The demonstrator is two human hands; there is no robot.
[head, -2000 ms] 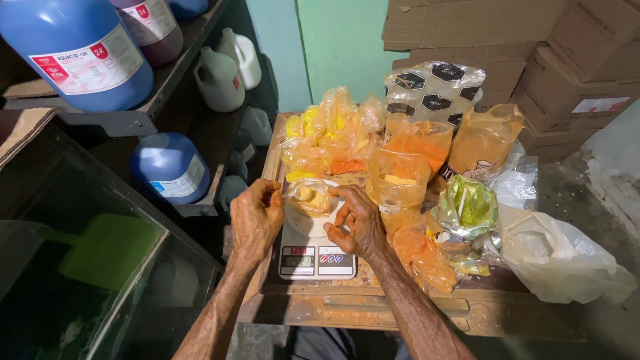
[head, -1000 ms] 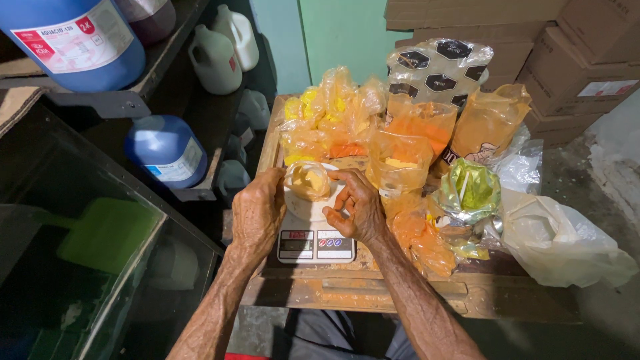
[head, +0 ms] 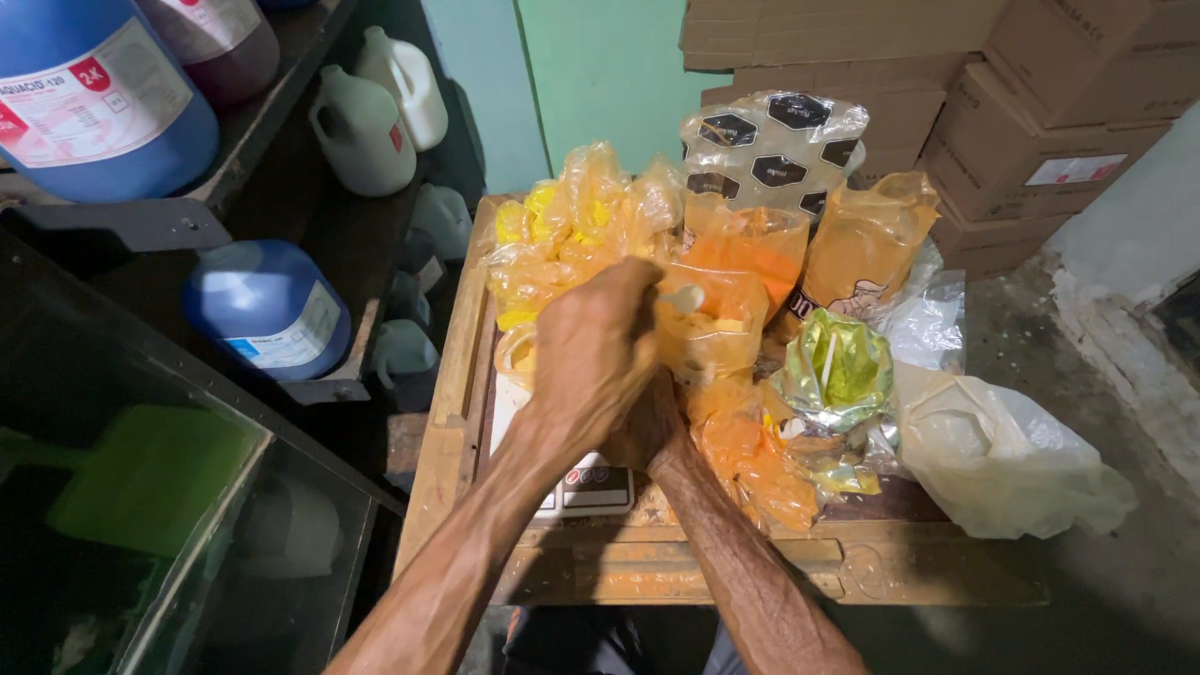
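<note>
My left hand [head: 600, 352] is closed on a small white plastic spoon [head: 684, 298], whose bowl is over an open plastic bag of pale orange powder [head: 712, 323]. Just below it, my right hand [head: 642, 422] is mostly covered by the left, by the near side of that bag; its fingers and any hold are hidden. Behind my left hand, a small clear bag or cup with pale powder [head: 517, 354] rests on a white digital kitchen scale [head: 600, 492], which my forearm partly covers. A bag of bright orange powder [head: 755, 258] stands behind the open bag.
Knotted bags with yellow contents [head: 581, 225] fill the wooden table's [head: 675, 562] back left. A green foil pouch [head: 834, 366] and a whitish plastic bag [head: 1003, 450] lie right. Blue jugs [head: 267, 305] stand on a shelf at left, cardboard boxes [head: 1041, 141] at back right.
My left hand has moved right from beside the scale to the powder bag. The small container, between my hands a second ago, now rests on the scale. The right hand has moved lower, behind the left.
</note>
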